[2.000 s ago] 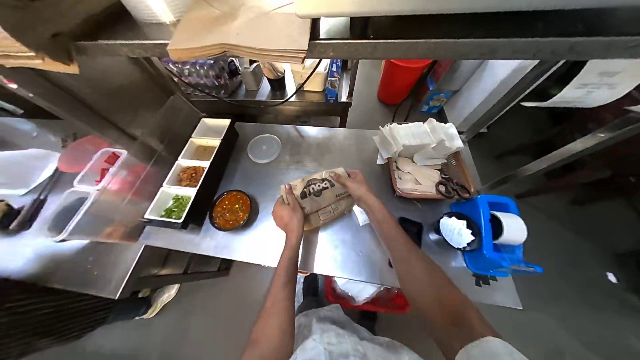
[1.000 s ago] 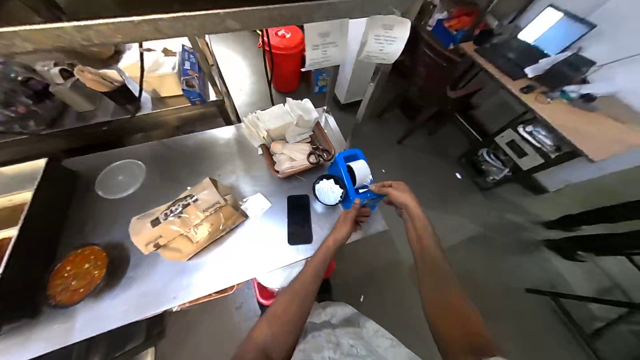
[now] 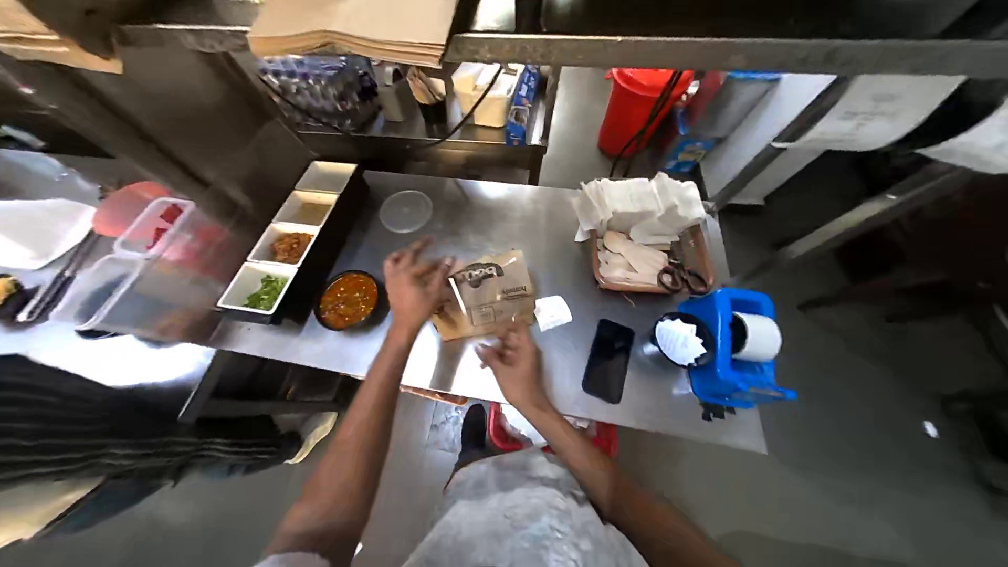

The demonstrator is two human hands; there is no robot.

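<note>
A folded brown paper bag (image 3: 494,293) with printing lies on the steel table. At its left edge is my left hand (image 3: 416,287), fingers spread, beside a thin pale strip that may be tape or glare. My right hand (image 3: 513,364) is at the bag's lower edge, thumb apart from the fingers, with nothing visible in it. A white paper slip (image 3: 552,313) lies at the bag's right side. Left of my left hand stands a black bowl of orange-red sauce (image 3: 347,300). A blue tape dispenser (image 3: 731,346) holds a white roll at the right.
A black phone (image 3: 609,361) lies right of my right hand. Behind it is a basket (image 3: 693,244) with napkins, wooden cutlery and scissors (image 3: 682,277). A clear lid (image 3: 405,212) lies at the back. White food tubs (image 3: 258,287) line the left. A metal shelf (image 3: 709,57) crosses above.
Both hands have moved left from the blue tape dispenser to the paper bag. Two seconds ago they held the bag. The view has swung back left since one second ago.
</note>
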